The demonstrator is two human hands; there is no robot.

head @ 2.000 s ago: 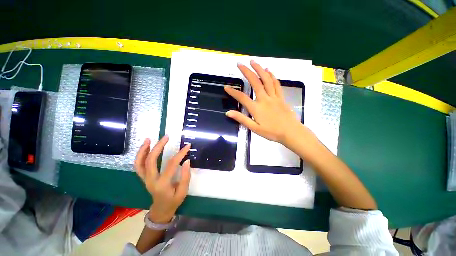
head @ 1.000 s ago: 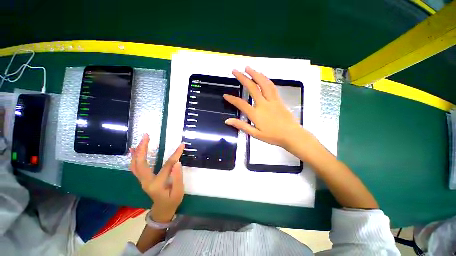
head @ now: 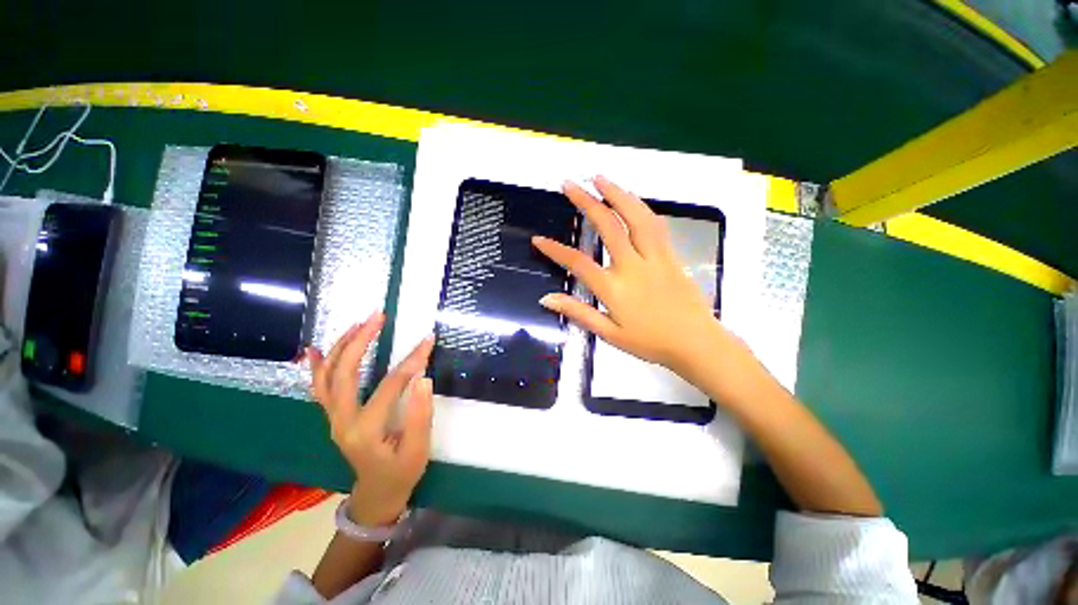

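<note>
A tablet with a black screen and dense rows of small white text lies on white paper. A second tablet with a pale grey-white screen lies beside it on the right. My right hand, fingers spread, is over the gap between them and partly hides both. Its thumb and index finger reach over the left tablet's screen. My left hand is open at the left tablet's lower left edge, index fingertip near that edge. Neither hand holds anything. Whether any fingertip touches a screen is unclear.
Another black-screened tablet lies on bubble wrap to the left. Beyond it are a dark device with green and red squares and a white cable. A yellow rail and post stand behind. Translucent sheets are at far right.
The left tablet's list has changed to dense, slanted-looking rows of white text. My left hand has moved slightly left from the screen since the earliest frame. My right hand stays over the tablets.
</note>
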